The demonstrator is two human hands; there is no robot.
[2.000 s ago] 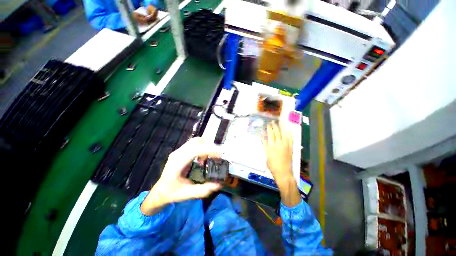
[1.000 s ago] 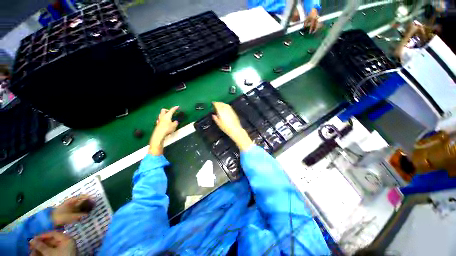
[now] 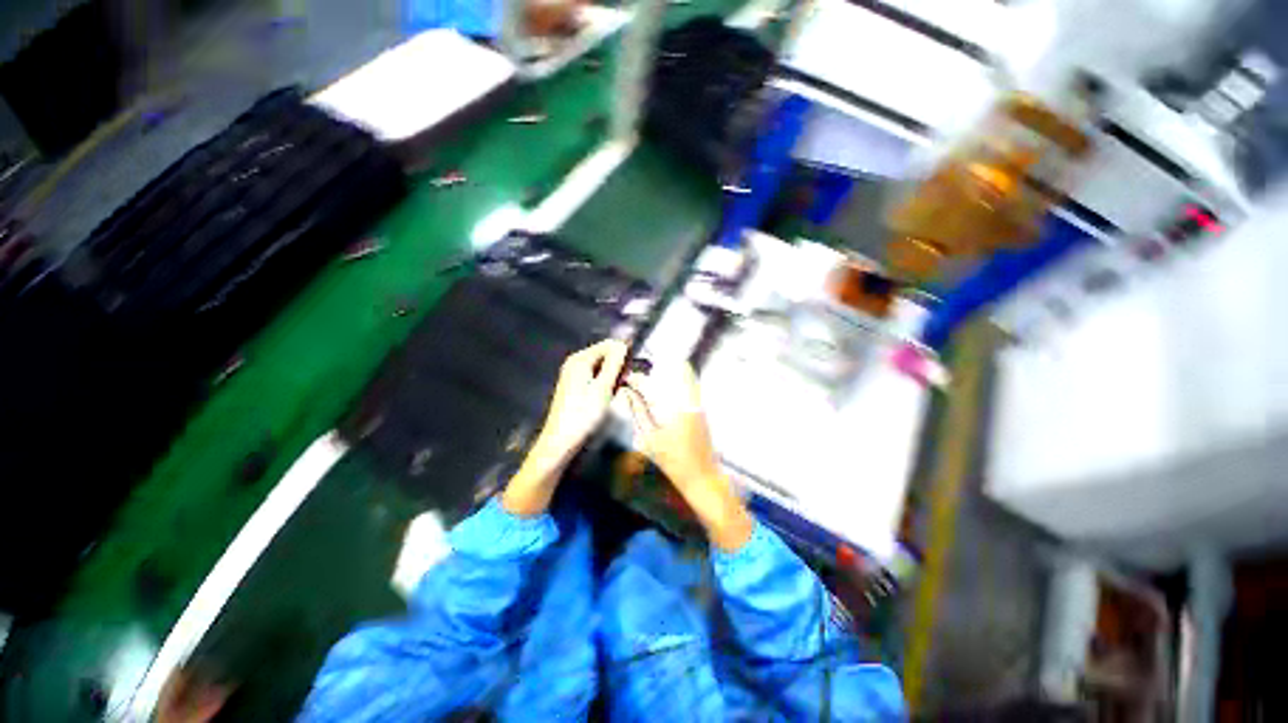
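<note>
The frame is blurred. My left hand [image 3: 572, 410] and my right hand [image 3: 678, 424] are close together in front of my body, between the blister tray and the press. A small dark housing [image 3: 636, 369] shows between their fingertips, and both hands seem to pinch it; its details cannot be made out. The black blister tray [image 3: 480, 367] lies flat to the left of my hands. The white press base [image 3: 812, 424] is to the right, with the orange-brown fixture [image 3: 862, 288] near its back.
The brass press head [image 3: 989, 184] hangs over the base between blue posts. A pink note [image 3: 915, 363] is at the base's right. Thick black stacked trays [image 3: 226, 212] stand across the green belt [image 3: 304, 353], which carries scattered small pieces. Another person's hand [image 3: 194, 698] shows at the lower left.
The view has swung back right toward the press. My hands have left the belt and the tray's far edge and come together nearer my body, with a small dark piece between them.
</note>
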